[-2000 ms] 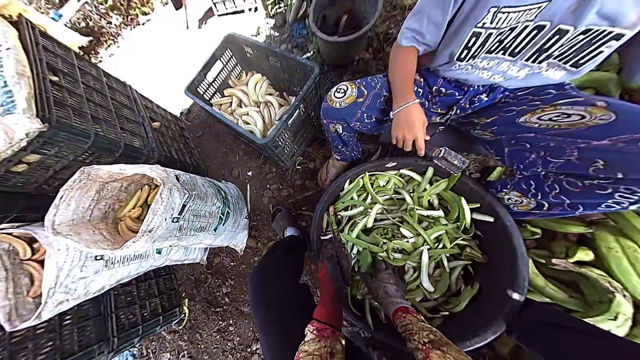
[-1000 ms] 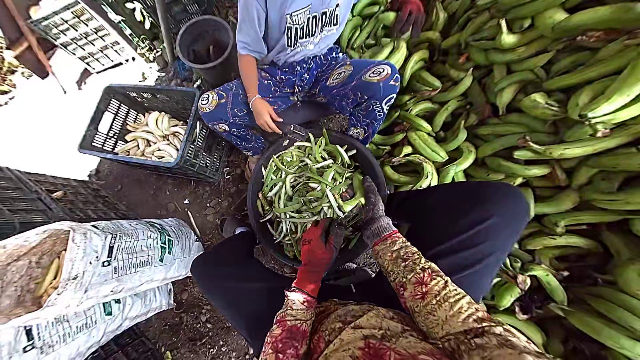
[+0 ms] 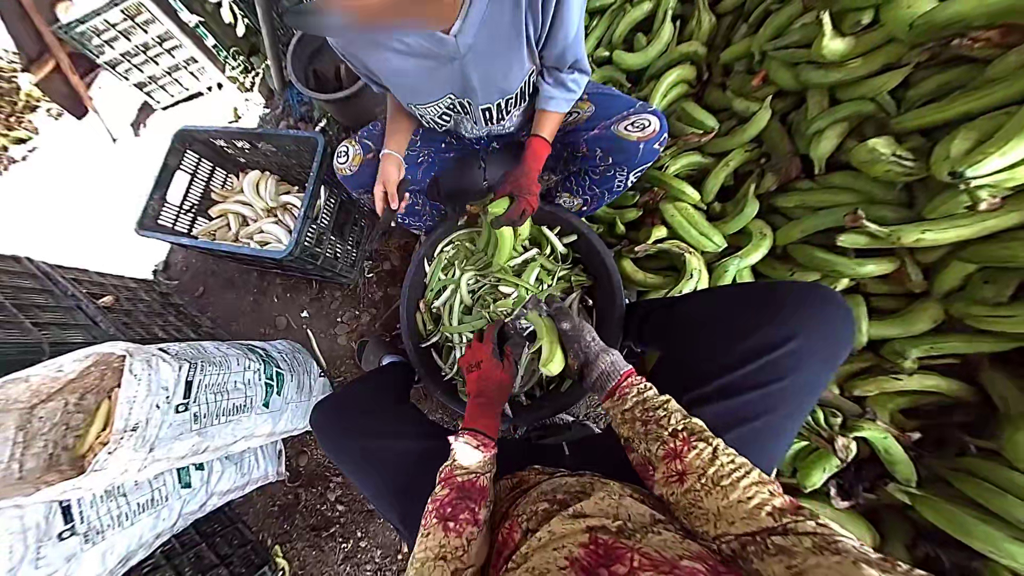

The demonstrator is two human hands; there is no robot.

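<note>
A round black tub (image 3: 614,296) between my knees holds green peel strips (image 3: 480,276). Over its near side, my right hand (image 3: 582,340) in a grey glove grips a green plantain (image 3: 547,344), which hangs below the fingers. My left hand (image 3: 490,364), in a red glove, is just left of the plantain with its fingers curled; whether it holds anything is hidden. Across the tub, a co-worker's red-gloved hand (image 3: 522,188) holds another green plantain (image 3: 504,242), and their bare hand (image 3: 390,186) holds a dark object, perhaps a knife handle.
A black plastic crate (image 3: 308,200) with peeled plantains (image 3: 254,210) stands at left, near a dark bucket (image 3: 316,68). White woven sacks (image 3: 232,384) lie at lower left beside stacked black crates (image 3: 72,308). A large heap of green plantains (image 3: 864,200) covers the right.
A plantain is now in my right hand over the tub. The co-worker's red-gloved hand has moved from the plantain heap to the tub and holds a plantain. The view has shifted.
</note>
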